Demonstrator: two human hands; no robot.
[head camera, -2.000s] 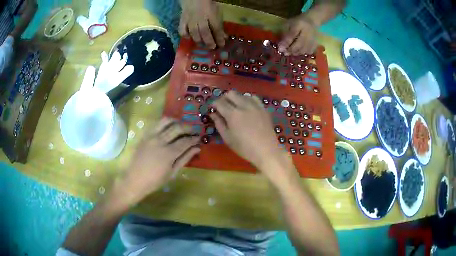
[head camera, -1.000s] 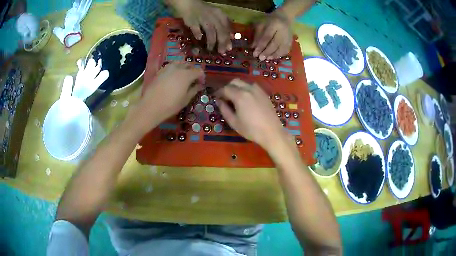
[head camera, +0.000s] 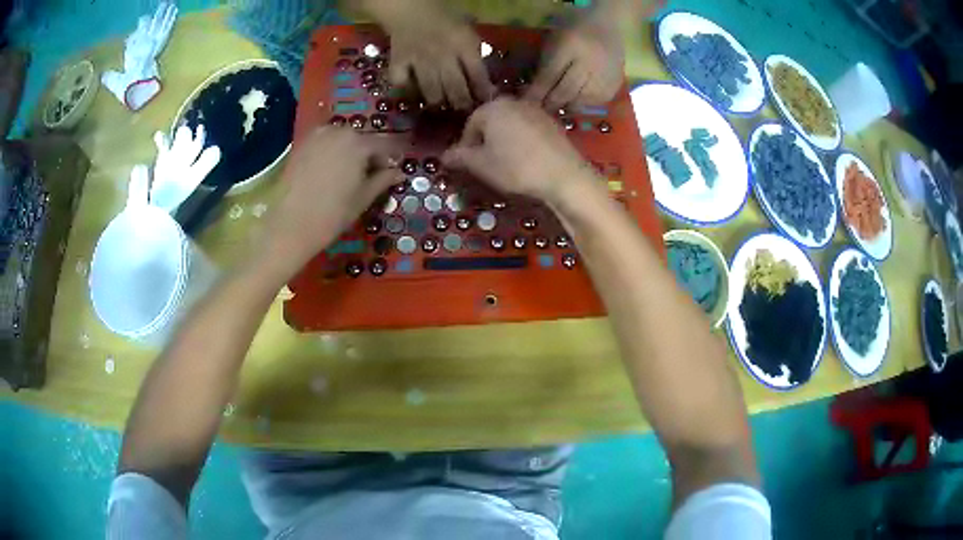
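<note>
The orange-red tray (head camera: 401, 301) lies in front of me with two key-hole layouts. Round key pieces (head camera: 453, 243), some dark with shiny rims and some pale grey, sit in its near layout. A long dark bar (head camera: 475, 263) lies in a wide slot near the front. My left hand (head camera: 343, 169) is bare and over the left part of the tray, fingertips bent at the holes. My right hand (head camera: 512, 146) is bare and over the tray's middle, fingers curled. Whether either hand holds a piece is too small to tell.
Another person's hands (head camera: 438, 63) work on the far layout. Parts plates (head camera: 692, 190) and a small bowl (head camera: 697, 272) stand right. A white cup (head camera: 137, 269), white gloves (head camera: 182, 169), a black-filled dish (head camera: 234, 124) and a dark parts box (head camera: 48, 253) are left.
Both my hands have moved away from me over the tray. The tray appears higher and further left than in the oldest frame. More pale round pieces show in the near layout.
</note>
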